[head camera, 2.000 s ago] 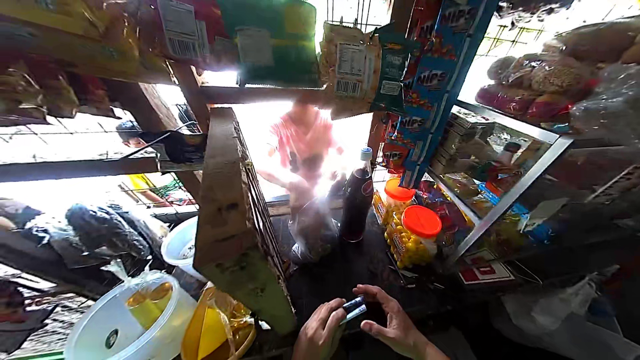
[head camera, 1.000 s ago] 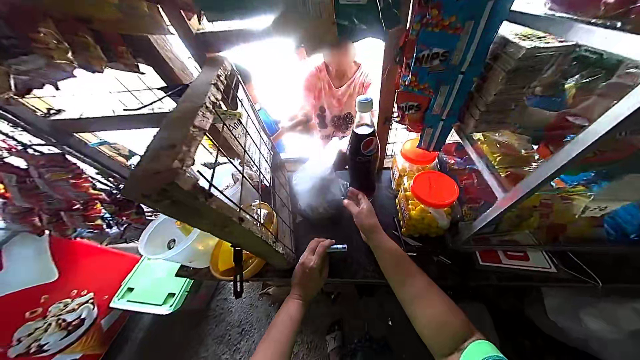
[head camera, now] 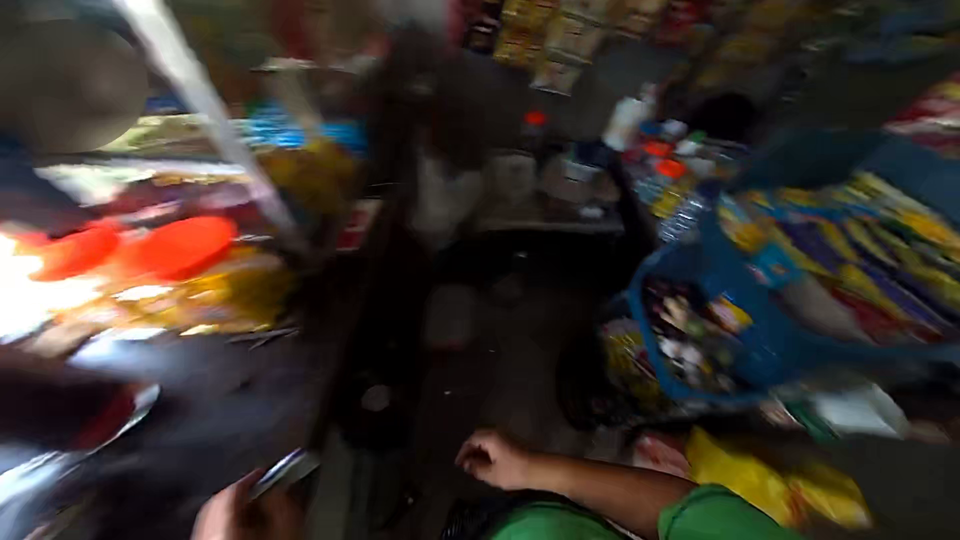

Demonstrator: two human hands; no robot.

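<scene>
My left hand [head camera: 244, 510] is at the bottom left, closed on a small light-coloured flat object [head camera: 285, 471] that sticks up past the fingers; blur hides what it is. My right hand [head camera: 493, 459] hangs over the dark floor area at the bottom centre, its fingers curled, with nothing visible in it. Left of my left hand, at the frame's edge, lies a dark bottle [head camera: 67, 405], blurred. Above it on the dark counter [head camera: 217, 382] stand jars with red lids [head camera: 176, 247] and yellow contents.
A blue plastic basket [head camera: 780, 367] with small packets stands at the right, yellow plastic bags [head camera: 750, 480] below it. A metal-framed display case [head camera: 217, 127] is at the upper left. Bottles and jars [head camera: 577, 169] stand at the back, with hanging sachets [head camera: 555, 45] above.
The view has swung far to the right, away from the window and the person there. My right hand has left the dark bottle's side and now hangs over the floor area.
</scene>
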